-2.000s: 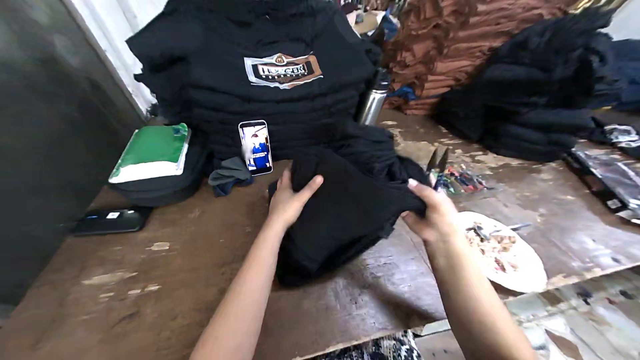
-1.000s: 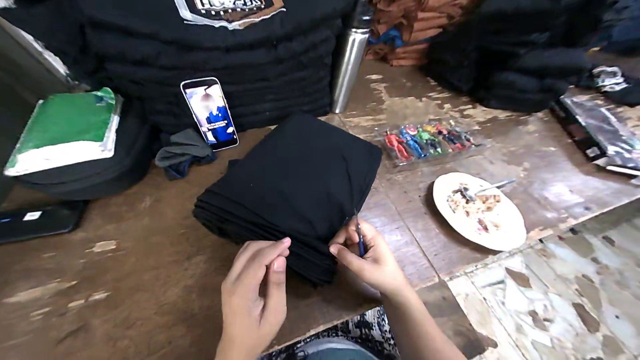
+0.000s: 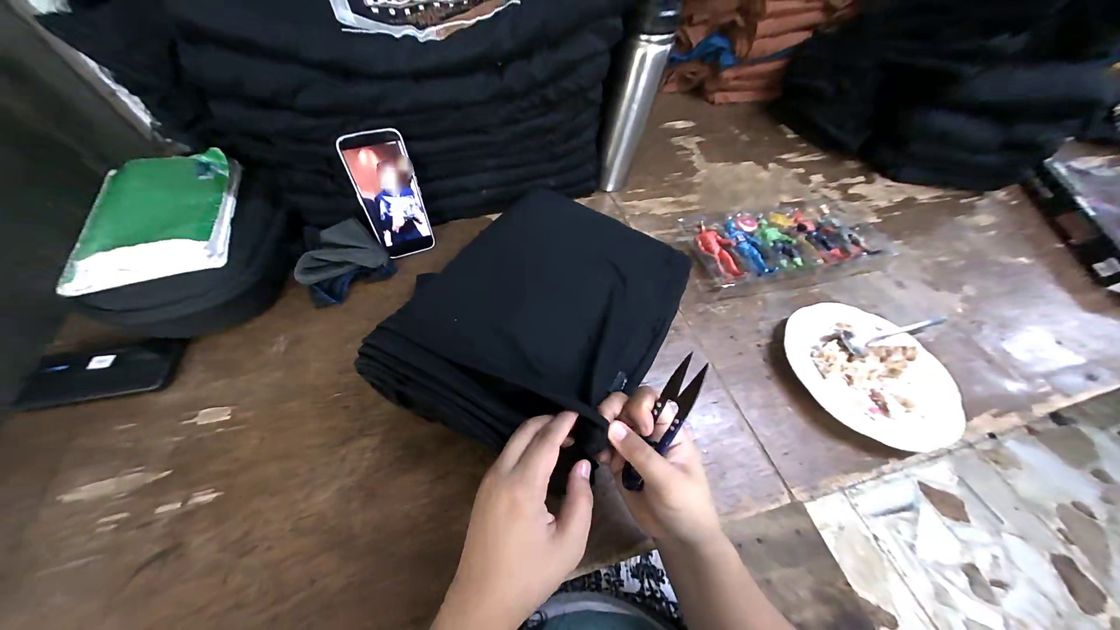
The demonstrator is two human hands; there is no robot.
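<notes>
A stack of folded black cloth (image 3: 551,289) lies on the wooden table in front of me. My right hand (image 3: 661,464) holds black-handled thread snips (image 3: 678,402), blades pointing up and apart, and its thumb and fingers pinch the near corner of the top cloth. My left hand (image 3: 534,499) is at the same corner, its fingertips against the cloth edge and its thumb apart from it. Whether the left fingers grip the fabric cannot be told.
Behind the stack stand a propped smartphone (image 3: 387,192), a steel bottle (image 3: 632,109) and piled black garments (image 3: 394,87). Packaged toy figures (image 3: 779,245) and a plate of food (image 3: 875,376) lie right; a green-and-white packet (image 3: 144,219) and a black phone-like device (image 3: 101,372) lie left.
Two seconds ago both hands held the black cloth raised; it now lies as a neat stack. Since one second ago, my left hand has come to the corner beside my right, and the snips show clearly.
</notes>
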